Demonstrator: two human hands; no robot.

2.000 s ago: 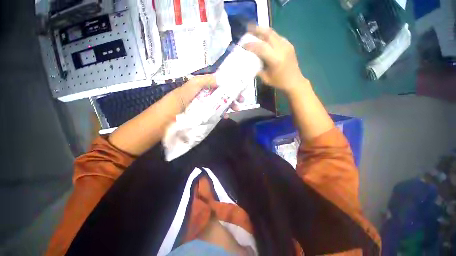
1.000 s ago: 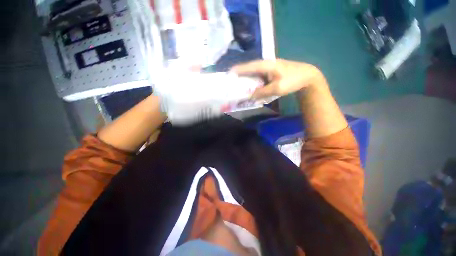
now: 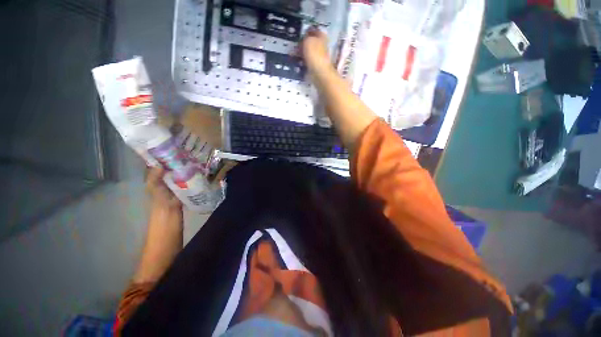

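Observation:
A paper-wrapped bundle (image 3: 158, 138) with red and dark print is at the left, slanting from upper left to lower right. My left hand (image 3: 160, 184) grips it near its lower end. Two dark faceplates, an upper one (image 3: 270, 24) and a lower one (image 3: 280, 66), lie on the perforated plate (image 3: 263, 89). My right hand (image 3: 315, 49) is at the right ends of the faceplates, with its fingertips by something whitish. Whether it grips anything cannot be told.
A dark bar (image 3: 209, 39) stands on the plate's left. A keyboard (image 3: 283, 136) is below it. Printed newspaper (image 3: 395, 72) and a mouse pad (image 3: 443, 108) are to the right. A small white box (image 3: 506, 41) and wrapped items lie on the green bench (image 3: 484, 145). A cardboard box (image 3: 204, 125) is below the bundle.
The view has shifted left. My left hand has carried the bundle from in front of me out to the left. My right hand has let go of it and moved to the faceplates.

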